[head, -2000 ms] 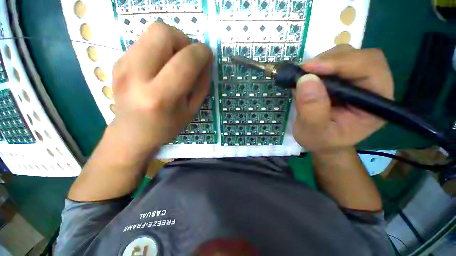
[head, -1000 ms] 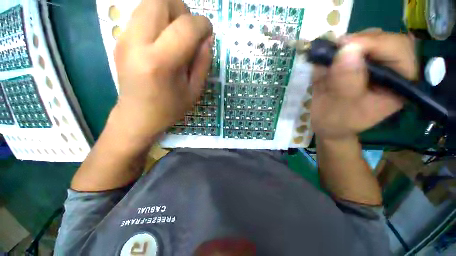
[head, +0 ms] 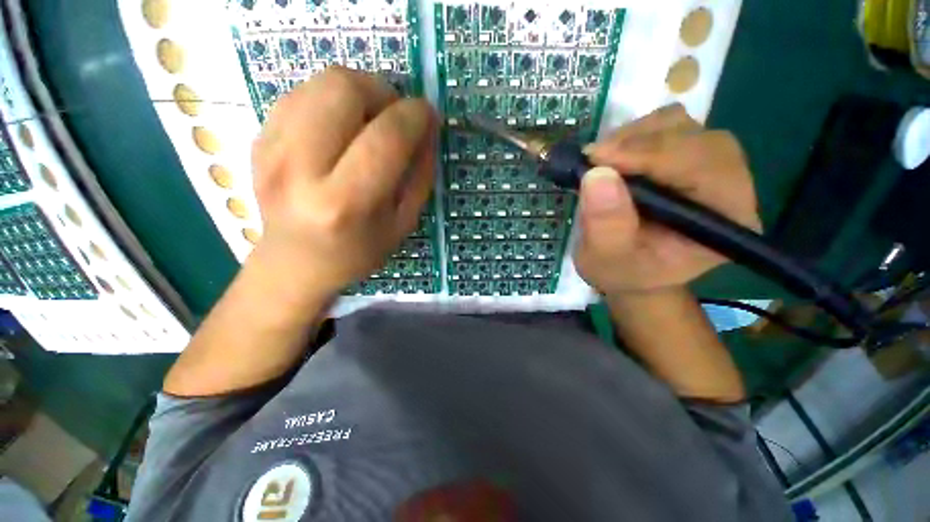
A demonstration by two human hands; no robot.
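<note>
My right hand (head: 668, 199) grips the black soldering iron (head: 704, 219) like a pen. Its thin metal tip points left, over the upper left part of the right-hand green circuit board panel (head: 510, 209). My left hand (head: 342, 168) is closed over the left-hand panel (head: 326, 46), fingertips near the gap between the panels. A faint thin line runs left from it; any solder wire in the fingertips is hidden. Both panels lie on a white carrier tray (head: 668, 107) with tan round holes. I cannot tell whether the tip touches a board.
A second white holed tray (head: 97, 240) with green panels lies at the left on the green bench (head: 112, 92). At the right are a black flat object (head: 841, 173), a small white round object (head: 913, 138) and a yellow-rimmed reel (head: 885, 31). The iron's cable hangs at lower right.
Since one second ago, the iron and right hand have moved left and down, from the panel's right edge to its left part. The trays and left hand also sit differently in the picture.
</note>
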